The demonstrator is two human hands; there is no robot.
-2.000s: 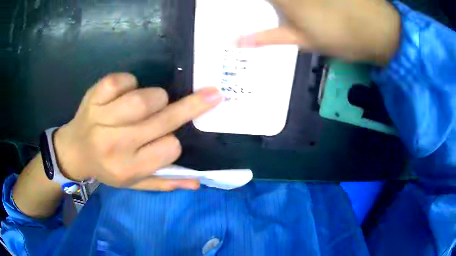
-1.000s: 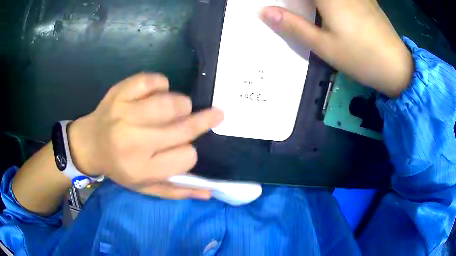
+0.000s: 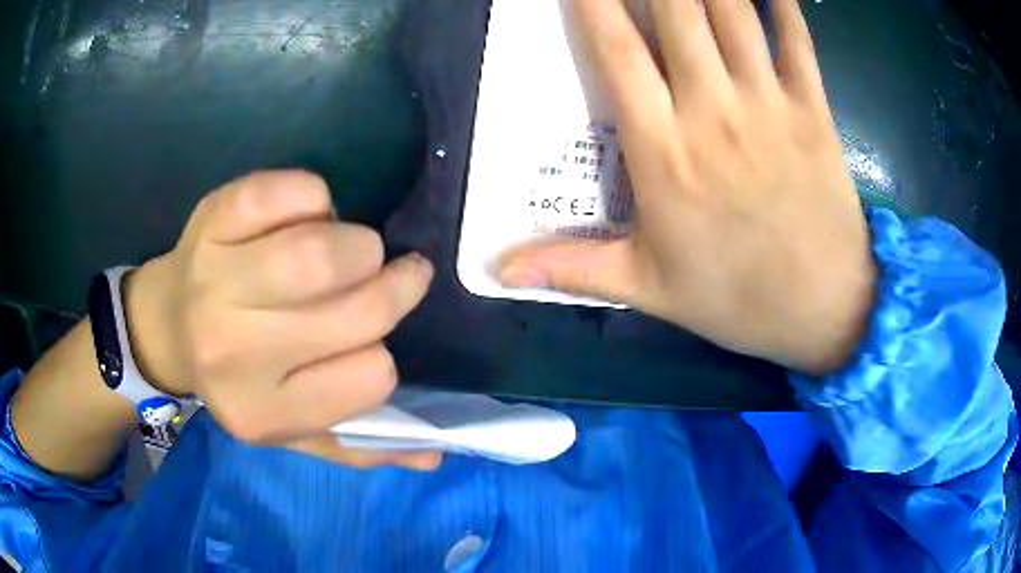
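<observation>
A white phone (image 3: 526,123) lies back up in the black fixture (image 3: 434,190), its top end cut off by the upper edge. A label with black print and a CE mark (image 3: 582,185) is on its lower half. My right hand (image 3: 739,190) lies spread flat over the phone's right side, its thumb across the lower end below the print. It covers part of the label. My left hand (image 3: 291,313) is left of the phone, fingers curled, holding a plain white curled strip (image 3: 504,431) between thumb and fingers at the bench's front edge.
The dark green bench mat (image 3: 224,101) spreads left and right of the fixture, with its front edge just below the phone. My blue smock (image 3: 370,504) lies in front of that edge. A wristband (image 3: 112,336) is on my left wrist.
My right hand has moved down and spread over the phone and label. My left hand has drawn back left from the phone, still with the strip. The green jig no longer shows.
</observation>
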